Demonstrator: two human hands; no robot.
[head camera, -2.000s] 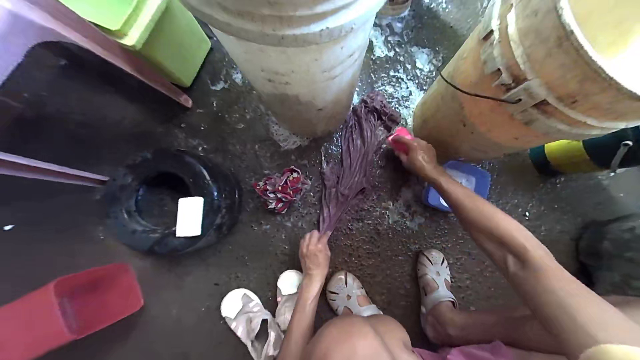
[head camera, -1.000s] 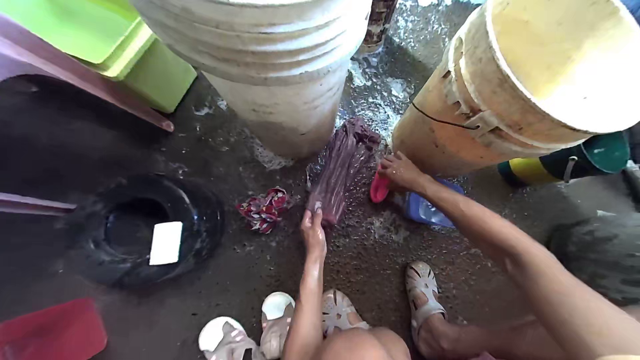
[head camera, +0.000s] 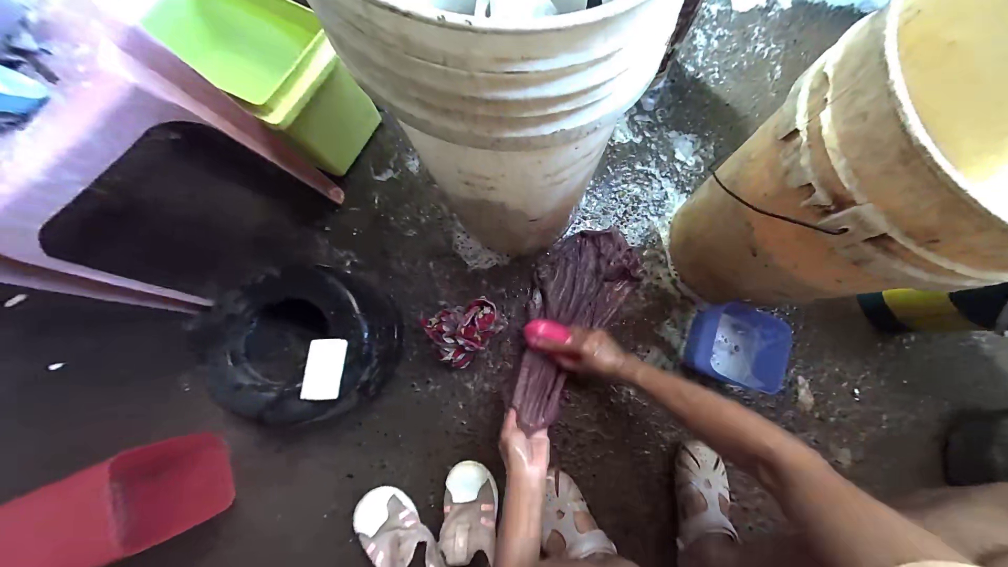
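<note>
A wet purple cloth (head camera: 583, 276) lies stretched on the wet floor, its upper end beside the base of a white plastic bucket (head camera: 520, 134). At the cloth's near end, my left hand (head camera: 524, 445) grips the fabric. My right hand (head camera: 594, 352) holds a pink scrubbing brush (head camera: 547, 334) over the middle of the cloth; its bristles are hidden. Left of the cloth is a crumpled red patterned cloth (head camera: 462, 331). A blue plastic container (head camera: 739, 346) with cloudy, sudsy liquid sits to the right.
A tan bucket (head camera: 787, 181) with a wire handle stands at right. At left are a black ring-shaped object (head camera: 228, 378) bearing a white block (head camera: 324, 369), a pink plastic stool (head camera: 102, 150), a green bin (head camera: 335, 118) and a red container (head camera: 173, 488). Shoes (head camera: 470, 512) stand near my feet.
My right hand has moved left with the pink brush, from beside the cloth to over it. My left hand stays at the cloth's near end.
</note>
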